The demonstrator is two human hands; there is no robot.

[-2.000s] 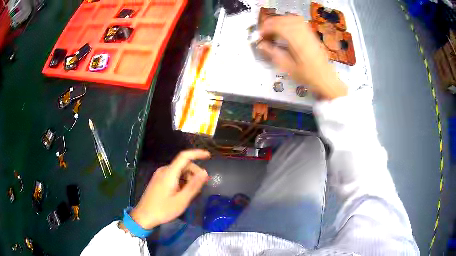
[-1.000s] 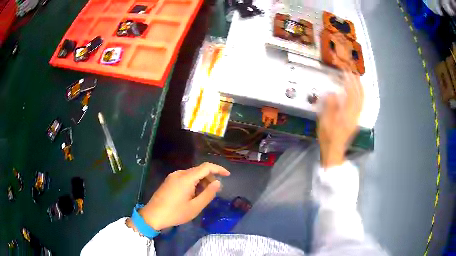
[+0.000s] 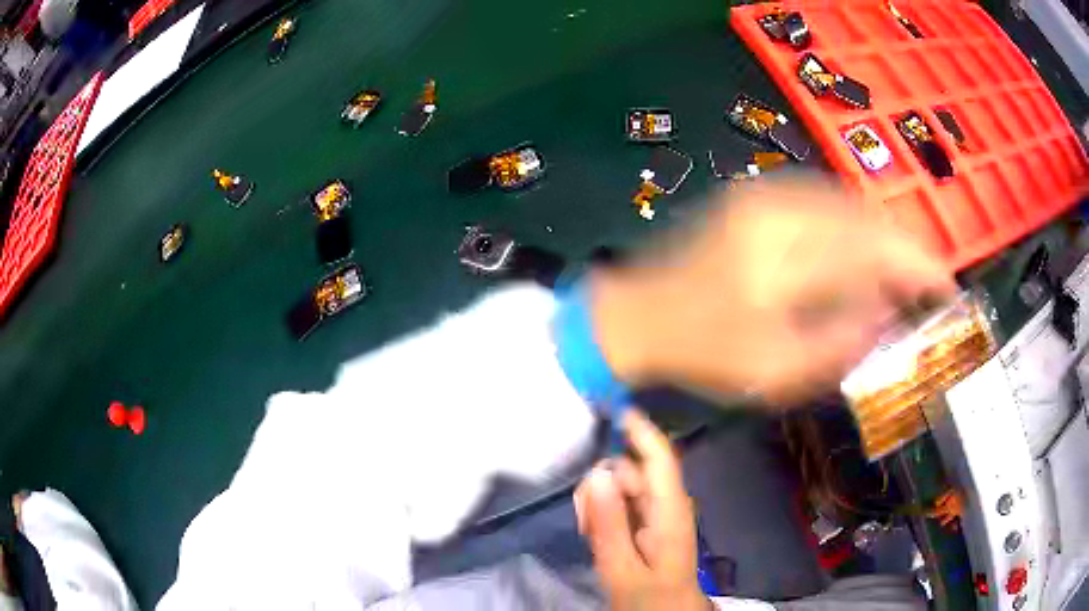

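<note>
My left hand (image 3: 776, 292), with a blue wrist band (image 3: 583, 340), reaches right across the mat's edge. It is blurred, and its fingers are near the red-orange component tray (image 3: 982, 201) and the bag of yellow-orange strips (image 3: 914, 382). Whether it holds anything cannot be told. My right hand (image 3: 645, 519) is below the left wrist, fingers up and partly curled, close to the band; its grip is unclear. Small black housings with gold parts lie on the mat, one (image 3: 517, 166) beside a black screen. A grey round-lensed part (image 3: 486, 248) lies near my left sleeve.
The white machine (image 3: 997, 477) with round buttons stands at the lower right. Two red plugs (image 3: 127, 417) lie on the mat (image 3: 215, 346) at left. Another red tray (image 3: 50, 191) is at the far left. A white sleeve (image 3: 72, 543) shows at the lower left.
The view has swung left, showing more mat. My left hand has moved out towards the tray and strips. My right hand has left the machine and come near the left wrist.
</note>
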